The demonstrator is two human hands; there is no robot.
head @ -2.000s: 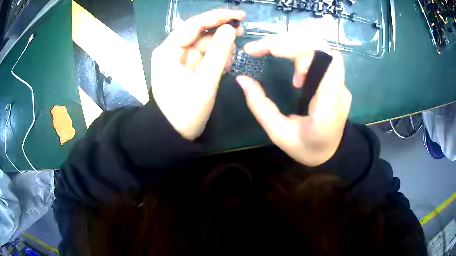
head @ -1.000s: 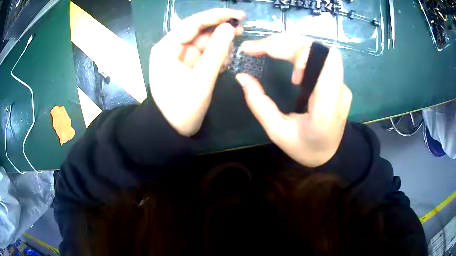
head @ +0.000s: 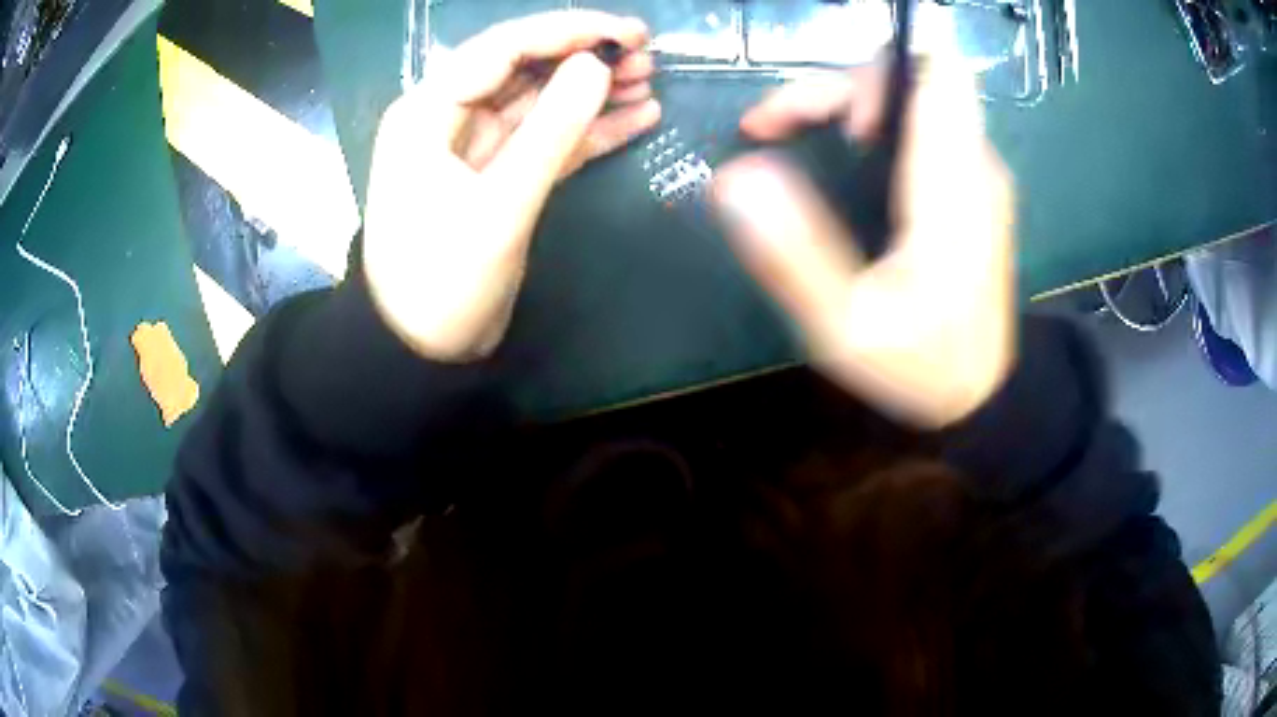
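My left hand [head: 469, 210] pinches a small dark module [head: 611, 53] between thumb and fingertips, above the green bench top. My right hand [head: 896, 252], blurred, is to the right with thumb and forefinger apart. It holds dark tweezers [head: 898, 126] that stand up across the palm; their tips cannot be made out. A small clear sheet with a grid of tiny pieces [head: 679, 171] lies on the green surface between the two hands, touched by neither as far as I can see.
A clear plastic tray [head: 742, 63] lies beyond the hands. Yellow-and-black hazard tape [head: 259, 154], an orange-tan scrap [head: 165, 373] and a white cable [head: 84, 329] are at the left. A tray of dark parts [head: 1207, 39] is at the upper right. The bench edge [head: 672, 397] runs below the hands.
The view has shifted, so the bench items sit higher and further left. My right hand has moved right, away from the sheet, and the tweezers stand more upright. The left hand keeps its pinch.
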